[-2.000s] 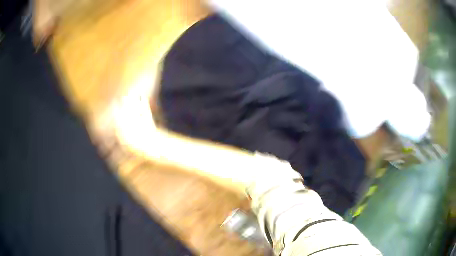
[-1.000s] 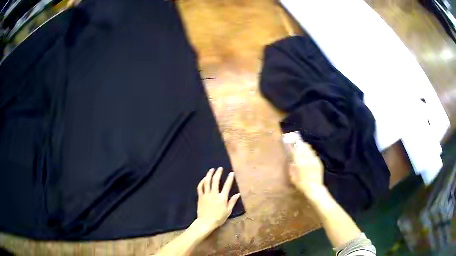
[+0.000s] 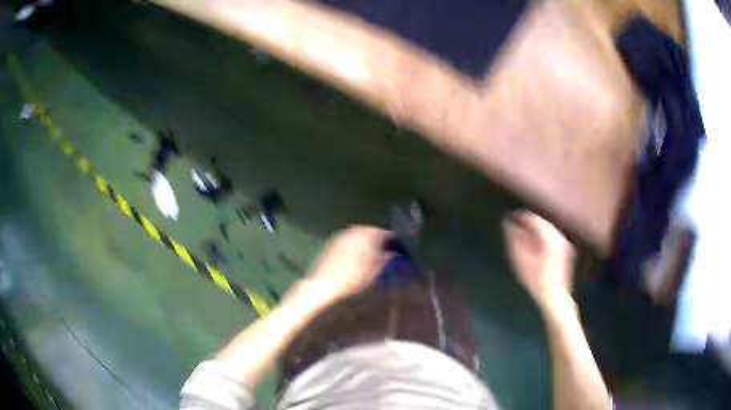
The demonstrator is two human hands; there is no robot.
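The frame is blurred. My left hand is in front of my waist, with something dark and blue at its fingertips; I cannot tell if it grips it. My right hand is beside the table's front edge, fingers bent; nothing shows clearly in it. A corner of flat dark cloth lies on the brown wooden table at the top. A dark crumpled heap of cloth lies at the table's right end, beside bright white cloth or paper.
The green floor fills the left. Yellow-black tape runs across it diagonally. A white scrap and several dark and white scraps lie between the tape and the table. The table's front edge slants down to the right.
The view has swung down and left to the floor and my body. My left hand has left the flat cloth. My right hand has left the heap, and its small pale object no longer shows.
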